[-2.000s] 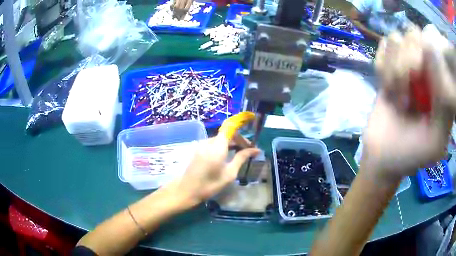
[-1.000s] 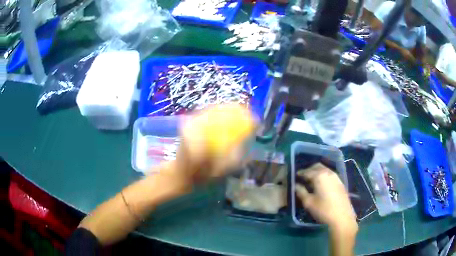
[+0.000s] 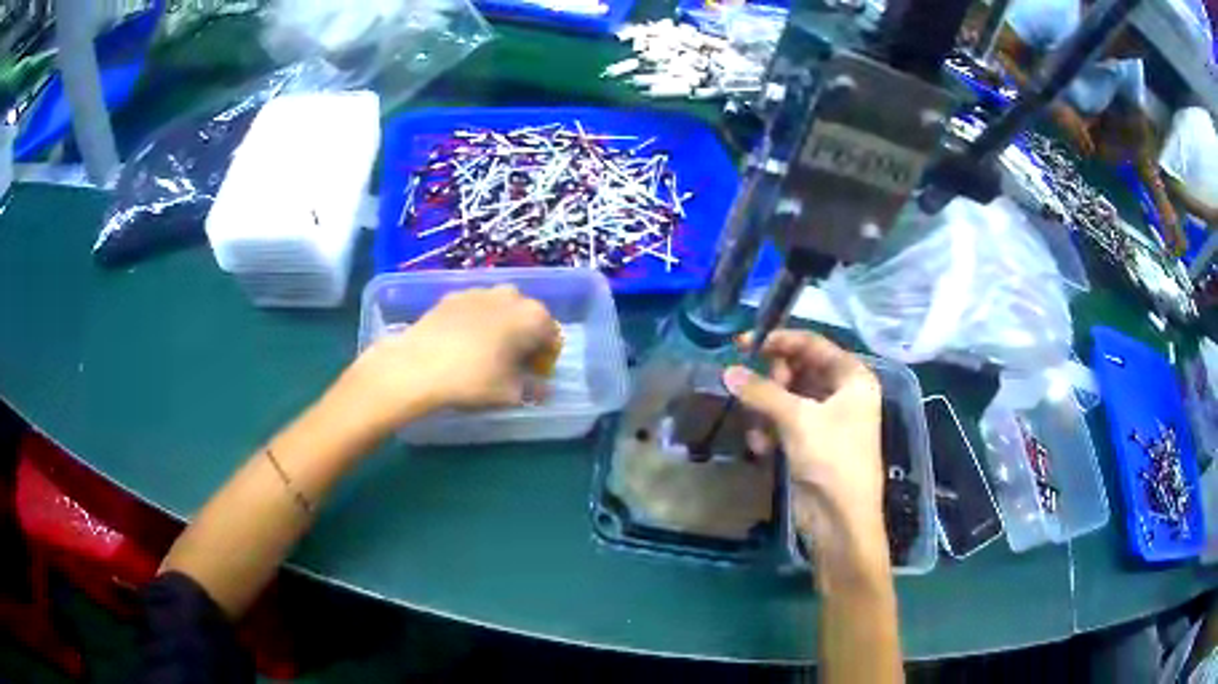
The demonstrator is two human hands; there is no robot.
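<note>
My left hand (image 3: 488, 350) is over the left clear box (image 3: 608, 350), its fingers bent down inside; what they hold is hidden. A bit of the yellow item (image 3: 548, 353) shows at its fingertips. My right hand (image 3: 818, 401) is at the arbor press (image 3: 862, 154), its thumb and fingers close together beside the punch (image 3: 781, 297), above the fixture (image 3: 695, 434). Whether it holds a small part cannot be seen. The right clear box (image 3: 912, 468) with black rings is partly behind my right hand and wrist.
A blue tray (image 3: 401, 201) heaped with pins stands behind the left box. White stacked boxes (image 3: 297, 187) and a dark-filled plastic bag (image 3: 167, 187) are at left. A dark flat rectangle (image 3: 964, 474), small clear box (image 3: 1069, 468) and second blue tray (image 3: 1135, 441) are at right.
My left hand has moved from beside the press down into the left box. My right hand has left the lever, dipped into the ring box, and moved left to the fixture.
</note>
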